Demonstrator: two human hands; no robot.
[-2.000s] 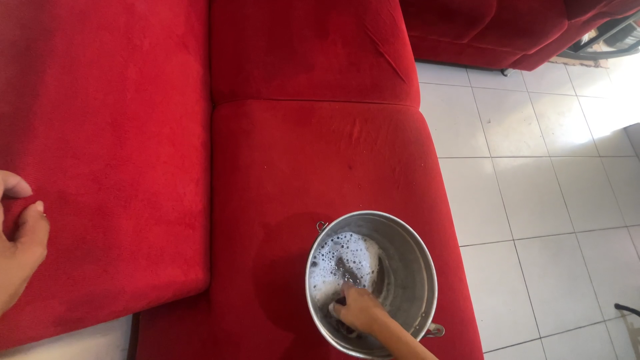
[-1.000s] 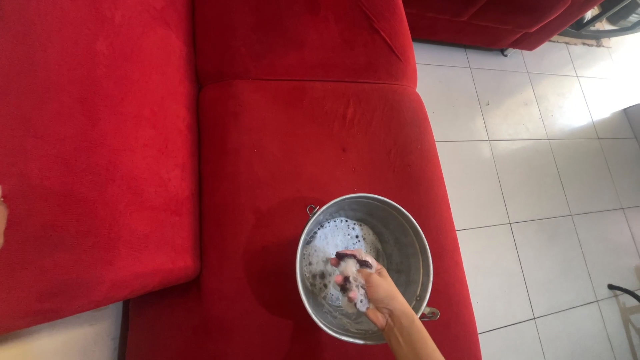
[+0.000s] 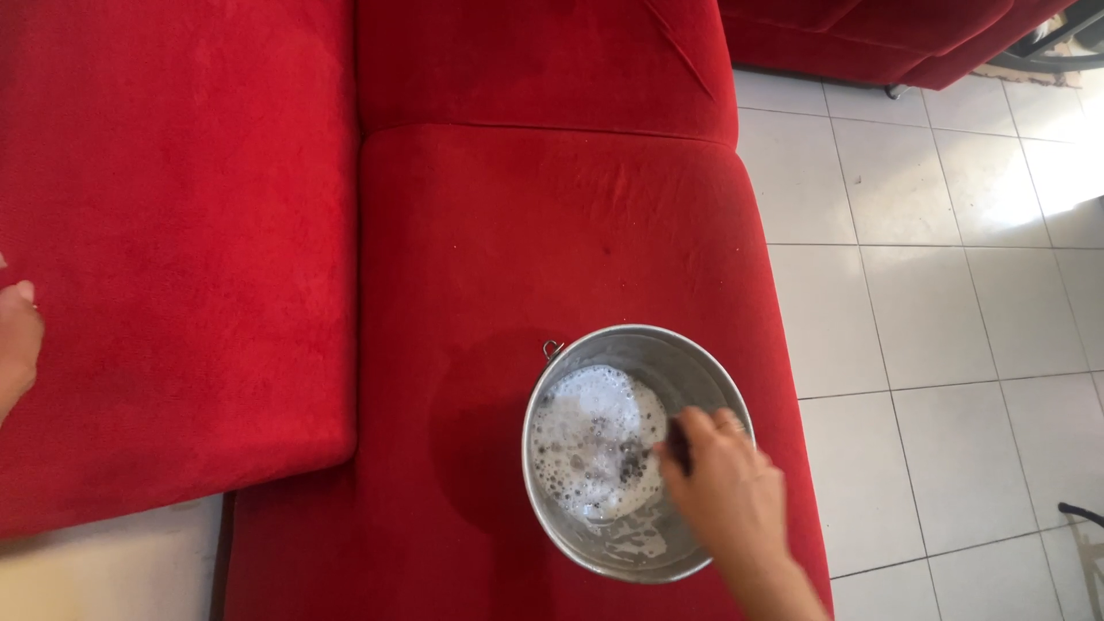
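Observation:
A round metal bucket [image 3: 552, 535] stands on the red fabric seat [image 3: 517, 259] of a sofa, with foamy water [image 3: 595, 431] inside. Over the bucket's right side is my right hand [image 3: 729, 483], its fingers curled round a small dark object [image 3: 681, 444], too blurred and covered to name. My left hand [image 3: 17, 332] shows only in part at the left edge, against the sofa's red backrest [image 3: 190, 241]; its fingers are partly out of view, and whether it grips the fabric cannot be told.
Another piece of red upholstered furniture [image 3: 862, 43] stands at the upper right on a pale tiled floor [image 3: 931, 310]. A thin dark curved object [image 3: 1078, 513] lies at the right edge. A pale surface [image 3: 121, 561] shows below the backrest at lower left.
My right hand was down in the foam, then turned palm up with foam on it; now it is higher, at the bucket's right side, back facing up. The left hand has shifted at the left edge.

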